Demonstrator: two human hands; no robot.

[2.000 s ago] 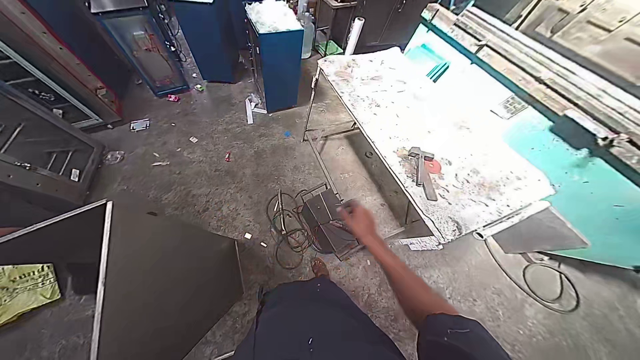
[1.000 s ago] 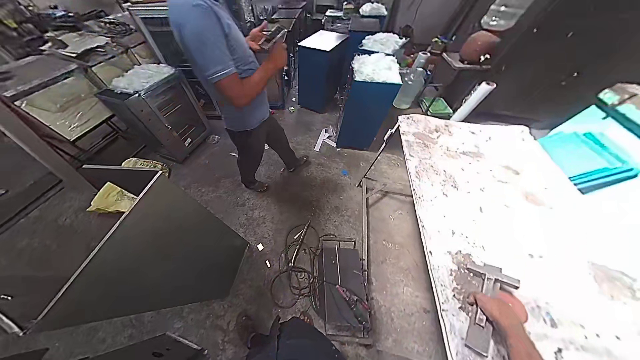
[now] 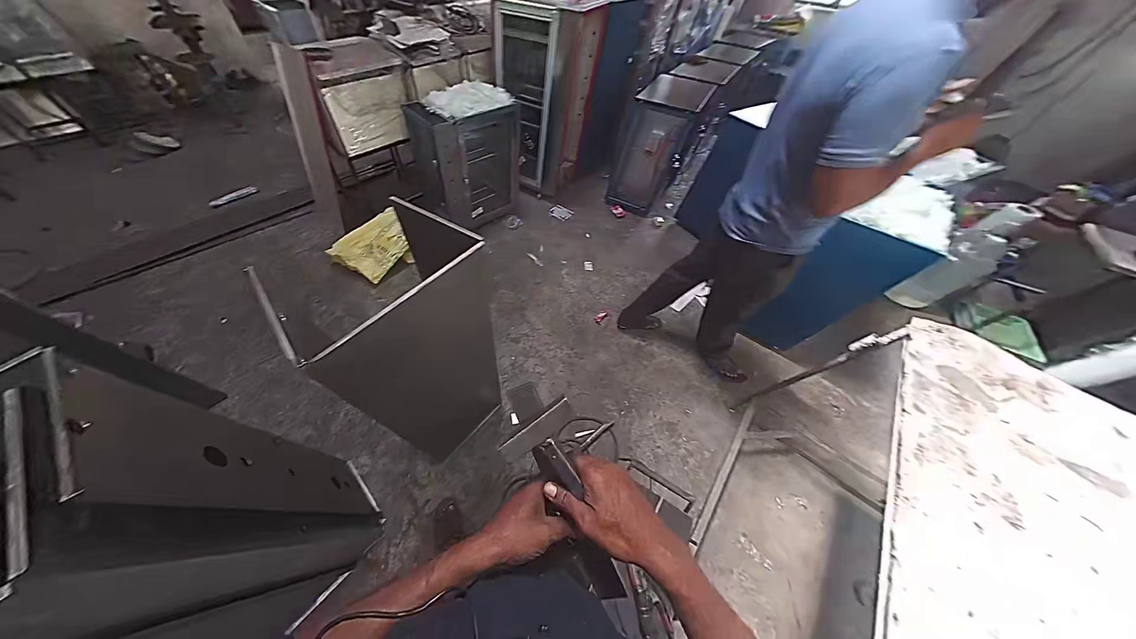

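Both my hands are together at the bottom centre of the view, gripping a long dark metal piece point(image 3: 557, 466) that slants down toward my body. My left hand point(image 3: 524, 525) closes on it from the left, and my right hand point(image 3: 621, 510) wraps it from the right with the thumb across. A flat plate-like crosspiece point(image 3: 537, 428) shows just beyond its upper end; whether the two are joined is unclear. Under my hands, a metal frame with cables point(image 3: 661, 488) lies on the floor, partly hidden by my arms.
An open sheet-metal cabinet shell point(image 3: 422, 355) stands ahead-left, beside a yellow bag point(image 3: 373, 248). More dark metal panels point(image 3: 222, 461) lie near left. A white-topped worktable point(image 3: 1003, 497) is at right. A person in a blue shirt point(image 3: 825, 160) stands by blue cabinets point(image 3: 852, 266).
My right hand was on a T-shaped metal tool on the worktable; now both hands hold a dark metal piece away from the table. The view has swung left. The other person's pose has changed.
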